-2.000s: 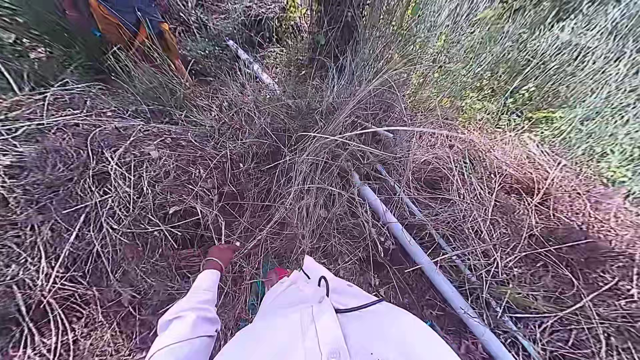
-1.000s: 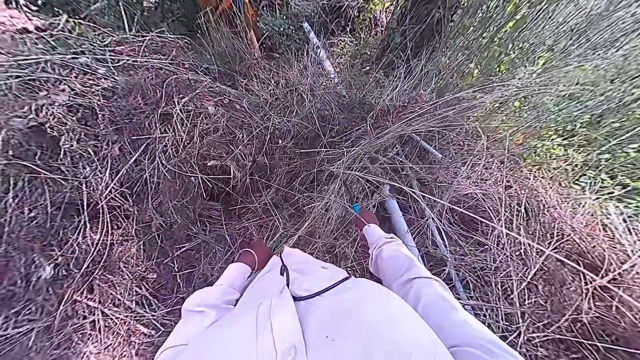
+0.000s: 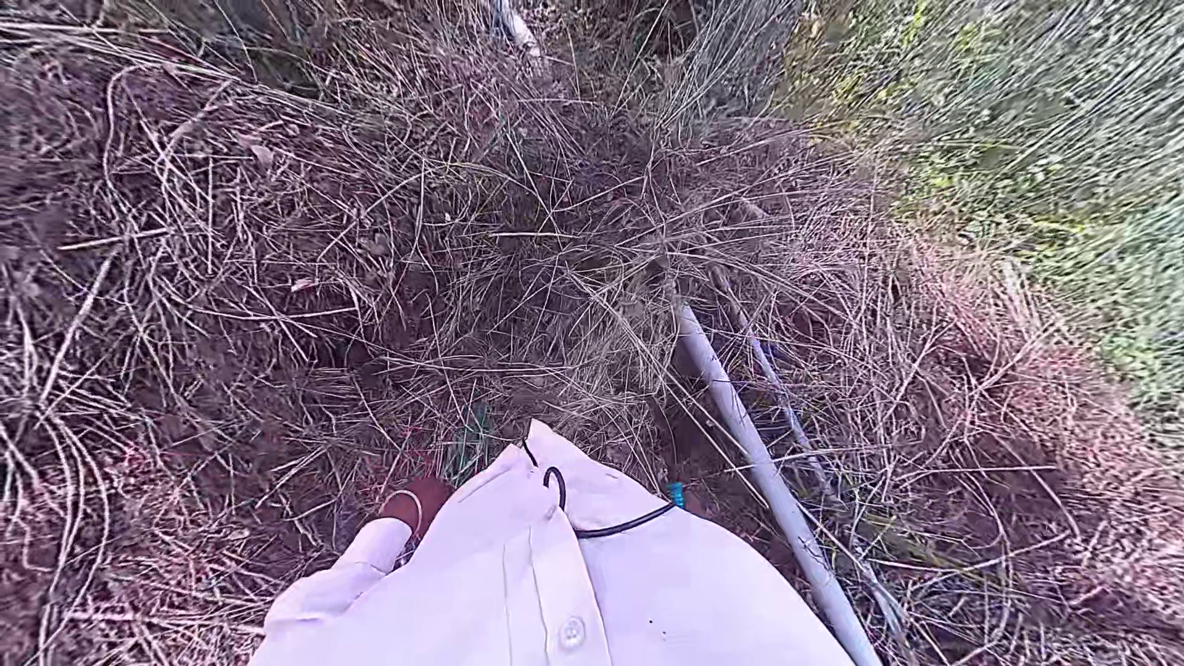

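My left hand [image 3: 421, 507], with a thin pale band at the wrist, is low over the dry grass at the left edge of my white shirt [image 3: 573, 573]. Its fingers are hidden, so I cannot tell what it holds. A small teal object [image 3: 677, 495] shows at the shirt's right edge, beside a sliver of brown that may be my right hand [image 3: 694, 505]; the rest is covered by the shirt. A black cord [image 3: 624, 528] lies across the shirt front. Dry grass [image 3: 610, 342] is matted ahead of both.
A pale pipe or pole [image 3: 758, 462] runs from the middle to the lower right, with a thinner stick [image 3: 777, 388] beside it. Another pale pole [image 3: 518, 32] lies at the top. Green plants [image 3: 1036, 166] grow at the upper right.
My right hand and sleeve, plain one second ago beside the pale pole, are now almost wholly hidden behind the shirt. The person's orange-clad legs at the upper left are out of view.
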